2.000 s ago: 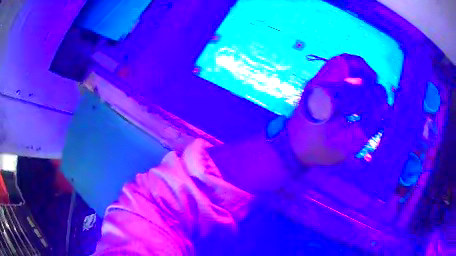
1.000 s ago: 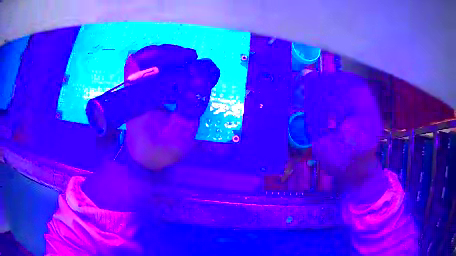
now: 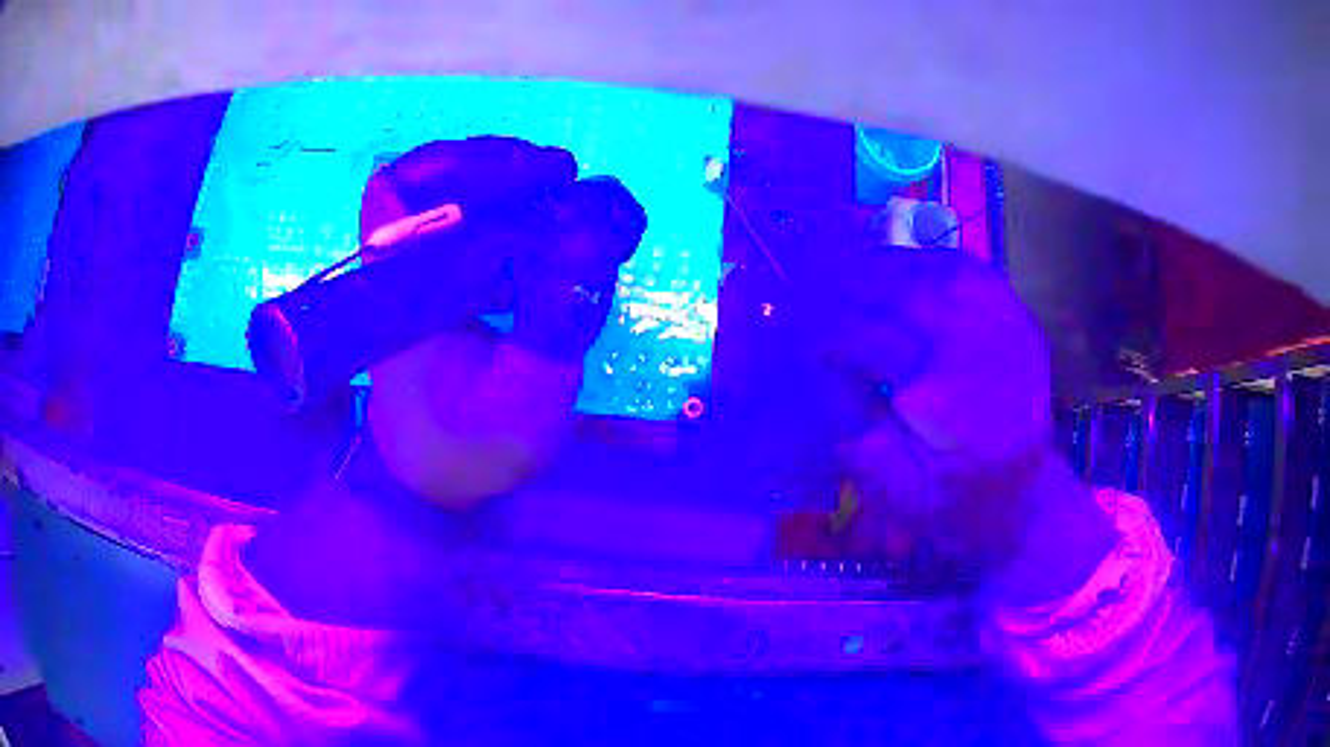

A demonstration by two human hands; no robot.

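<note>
A cyan-glowing circuit board [image 3: 649,343] lies on the dark booth surface. My left hand [image 3: 489,307] is closed around a dark cylindrical torch [image 3: 328,321] over the board's middle and hides part of it; dark covering shows on the fingers. The torch's round end points down to the left. My right hand [image 3: 955,372] is blurred, right of the board. A thin stick, apparently a brush [image 3: 757,238], slants between the board's upper right corner and the right fingers. The grip itself is blurred.
A glowing cup [image 3: 897,153] and a small pale pot [image 3: 919,223] stand at the back right. A ribbed black rack [image 3: 1211,467] is at the right. The pale hood [image 3: 656,51] overhangs the top. The booth's worn front edge [image 3: 700,620] crosses below my hands. Another cyan panel [image 3: 37,219] shows far left.
Since one second ago, my right hand has moved slightly left, uncovering the pale pot and covering the lower cup. The thin stick now shows. My left hand and torch have barely moved.
</note>
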